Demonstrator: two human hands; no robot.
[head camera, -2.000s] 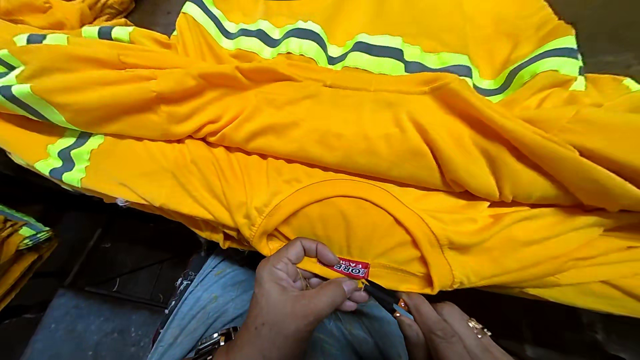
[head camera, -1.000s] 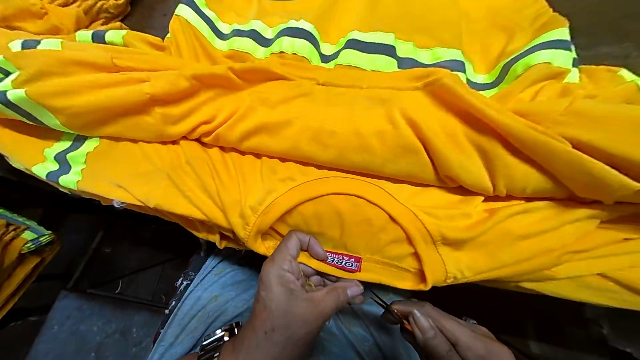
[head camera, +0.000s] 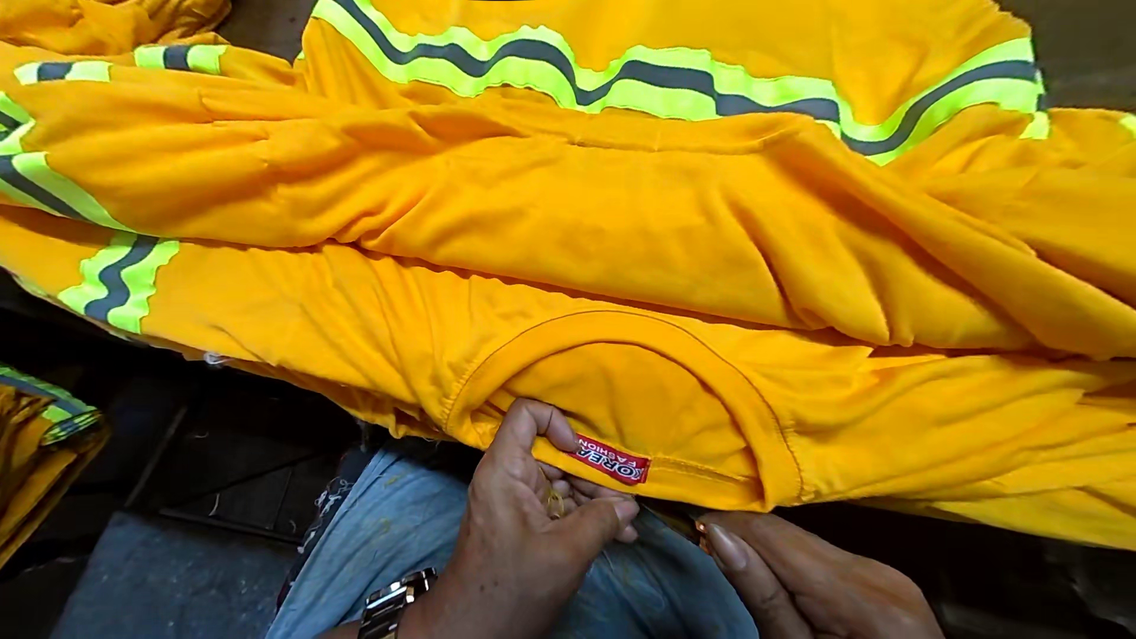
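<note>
A yellow-orange shirt (head camera: 568, 293) lies spread with its round ribbed collar (head camera: 612, 327) toward me. Inside the back of the neck is a red woven label (head camera: 611, 460) with writing. My left hand (head camera: 541, 506) pinches the collar edge just left of the label, and a bit of yellow thread shows between its fingers. My right hand (head camera: 799, 568) is below the collar's right part, closed on a small tool with dark and orange parts, probably thread snips; most of it is hidden by the fingers and shadow.
More yellow-orange garments with lime and grey reflective bands (head camera: 621, 82) lie beyond the shirt. Folded garments (head camera: 44, 444) are at the lower left, above a grey surface (head camera: 177, 577). My legs in blue jeans (head camera: 399, 532) are below the shirt's near edge.
The dark blades, visible near the label two seconds ago, have moved away from it and are now mostly hidden. My right hand has shifted slightly down and right. My left hand still holds the collar.
</note>
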